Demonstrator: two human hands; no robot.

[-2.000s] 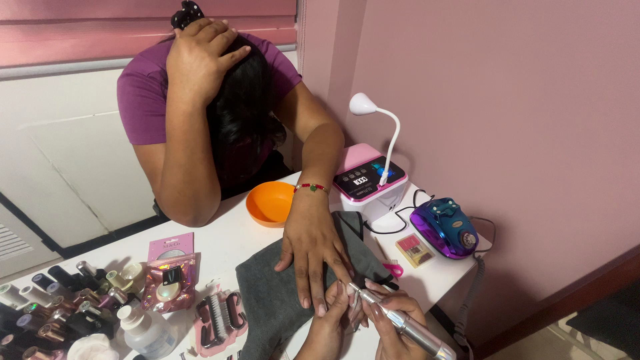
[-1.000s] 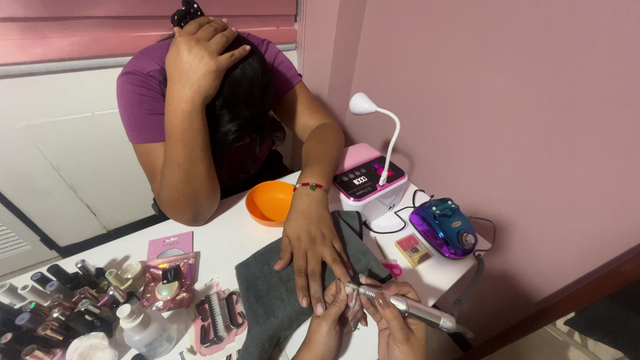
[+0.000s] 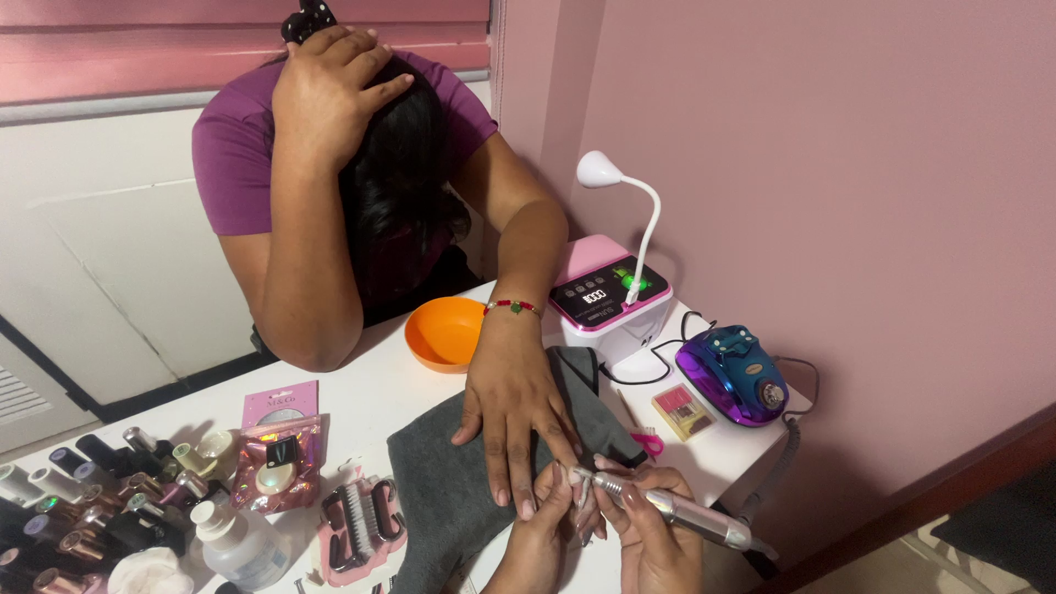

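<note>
In my right hand (image 3: 656,528) is a silver electric nail drill handpiece (image 3: 693,513), its tip at a fingertip of another person's outstretched hand (image 3: 513,388). My left hand (image 3: 540,528) grips that finger from below, close to the drill tip. The person's hand lies palm down on a dark grey towel (image 3: 437,450) and wears a red beaded bracelet (image 3: 513,307) with a green charm. A coiled cord (image 3: 771,470) runs near the handpiece toward a blue and purple drill control unit (image 3: 734,375).
An orange bowl (image 3: 445,334), a nail lamp (image 3: 610,285) with a white gooseneck light (image 3: 652,206), and a small box (image 3: 683,412) stand about. Polish bottles (image 3: 91,503), a pump bottle (image 3: 243,549) and a brush (image 3: 360,520) occupy the left. The person leans over the table.
Between the earlier frames, the rear of the handpiece in my right hand swung upward. The other person's pose is nearly the same.
</note>
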